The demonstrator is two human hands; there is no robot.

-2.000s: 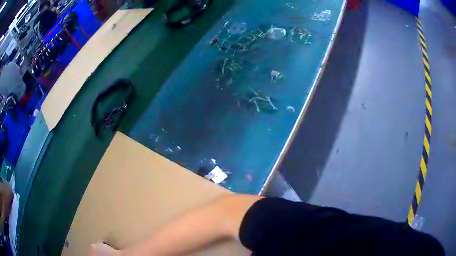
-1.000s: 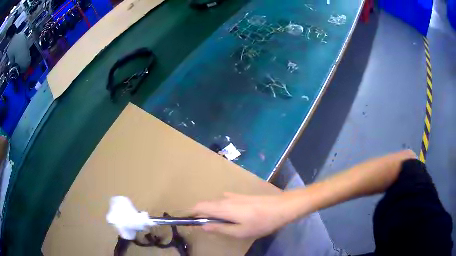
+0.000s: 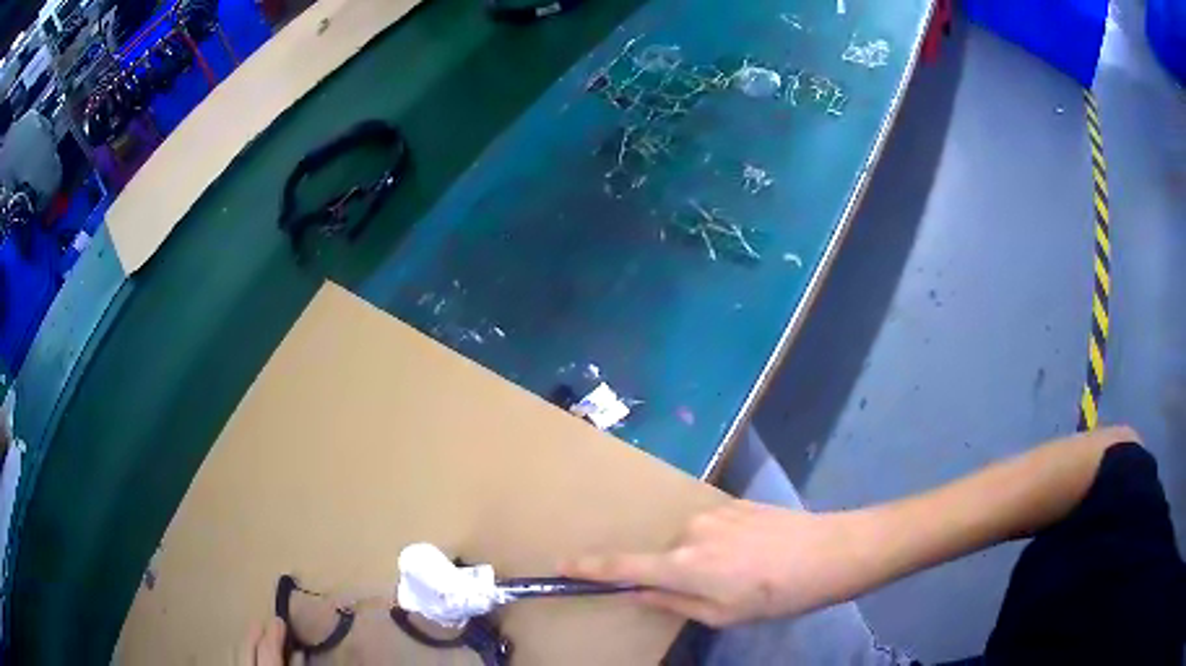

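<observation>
My right hand (image 3: 748,559) is closed around the dark handle of the padded hammer (image 3: 442,588), whose white wrapped head points left. The head is over the black headphone frame (image 3: 312,625) on the cardboard sheet (image 3: 351,429), by its right ring, and hides part of it. I cannot tell if they touch. The left ring lies open to view; the rest of the frame is cut off by the bottom edge. The fingertips of my left hand (image 3: 267,644) show at the bottom edge, against the left ring; its grip is hidden.
A black headphone frame (image 3: 345,189) lies on the dark green belt (image 3: 195,325), and part of another shows at the top. Pale wire scraps (image 3: 709,232) and a white label (image 3: 602,406) lie on the teal bench (image 3: 520,260). Grey floor is at the right.
The hammer and my right hand have moved right. The rings have spread apart and shifted, and my left fingertips have come into view at the bottom.
</observation>
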